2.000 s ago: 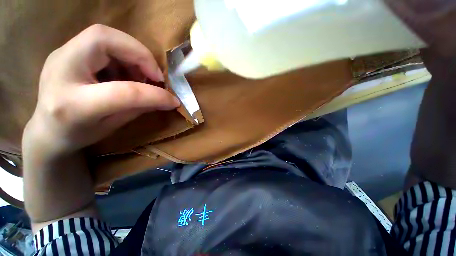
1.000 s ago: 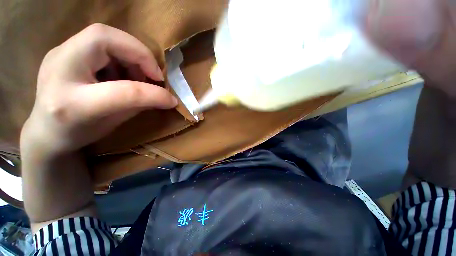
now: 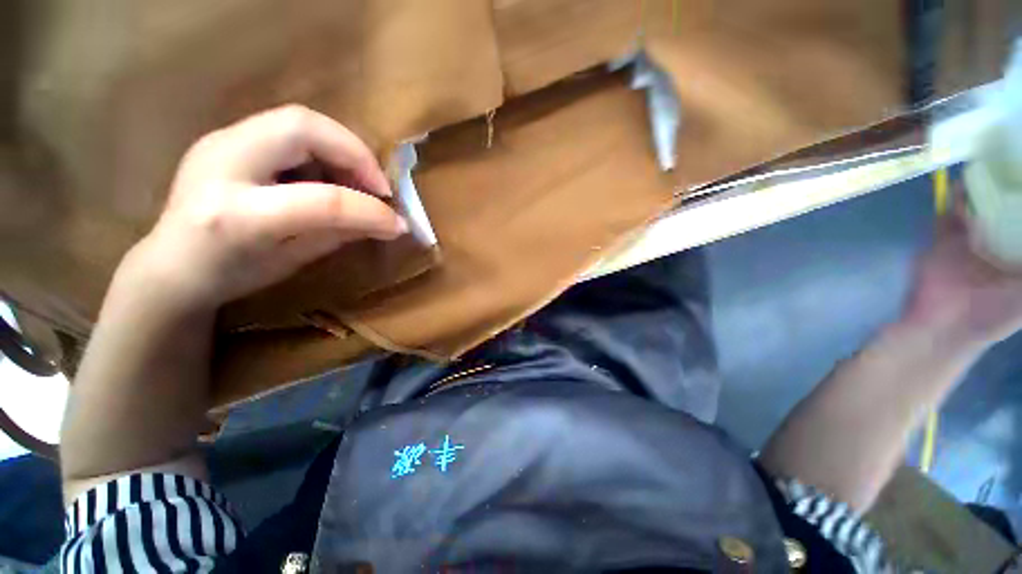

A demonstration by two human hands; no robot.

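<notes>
A large brown bag body panel lies in front of me, with a square notch showing pale lining at its left side and a second pale strip at its right. My left hand pinches the brown edge beside the left pale lining between thumb and forefinger. My right hand is blurred at the right edge of the picture, holding the whitish glue bottle, which is partly cut off. The bottle is away from the panel, beyond the table edge.
The white table edge runs diagonally at the right. Below it is the grey floor with a yellow line. My dark grey apron touches the front of the work. Dark curved straps show at the far left.
My right hand has carried the glue bottle away from the notch to the far right. The notch's right side now shows. My left hand still pinches the edge; the view has shifted.
</notes>
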